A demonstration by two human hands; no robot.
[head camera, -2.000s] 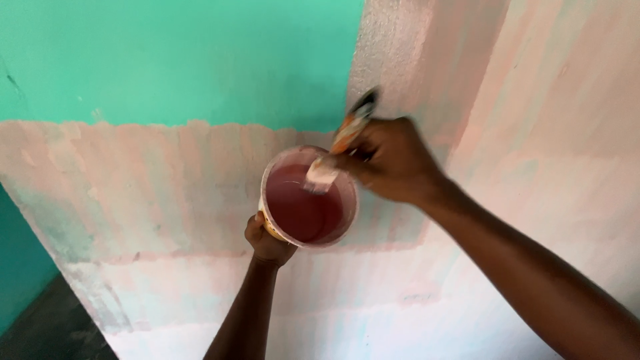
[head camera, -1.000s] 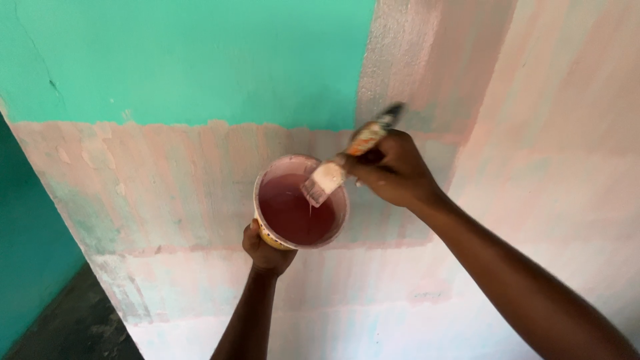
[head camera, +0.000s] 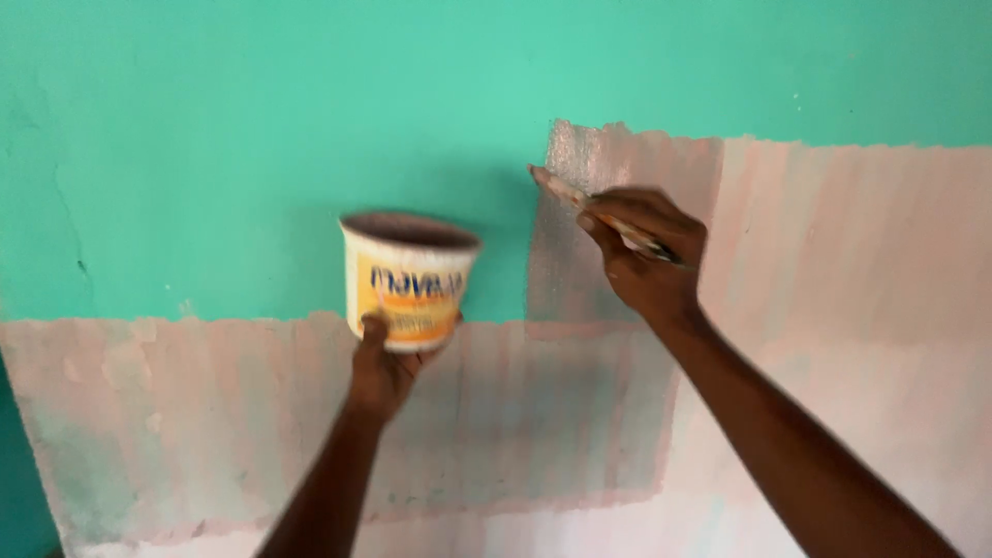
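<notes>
My left hand (head camera: 387, 368) grips a white and yellow plastic tub (head camera: 407, 291) low on its side, left of centre. The tub bears writing; from this angle the paint inside is hidden, only the stained inner wall shows. Higher and to the right, my right hand (head camera: 651, 252) pinches a paintbrush (head camera: 570, 190) by its paint-smeared handle. The brush points up and left, its tip at the border between the green wall (head camera: 232, 139) and a glossy, wet-looking pink-grey patch (head camera: 577, 248). Whether the bristles touch the wall I cannot tell.
Streaky pale pink paint (head camera: 837, 256) covers the wall on the right and along the bottom, with a ragged upper edge against the green. A darker teal surface (head camera: 19, 480) shows at the lower left, past the wall's slanted edge. A thin crack runs down the green at left.
The brush has left the tub's mouth, where it was over the pink paint, and is now up at the patch's left border. The tub shows its side rather than its inside. The view has shifted upward.
</notes>
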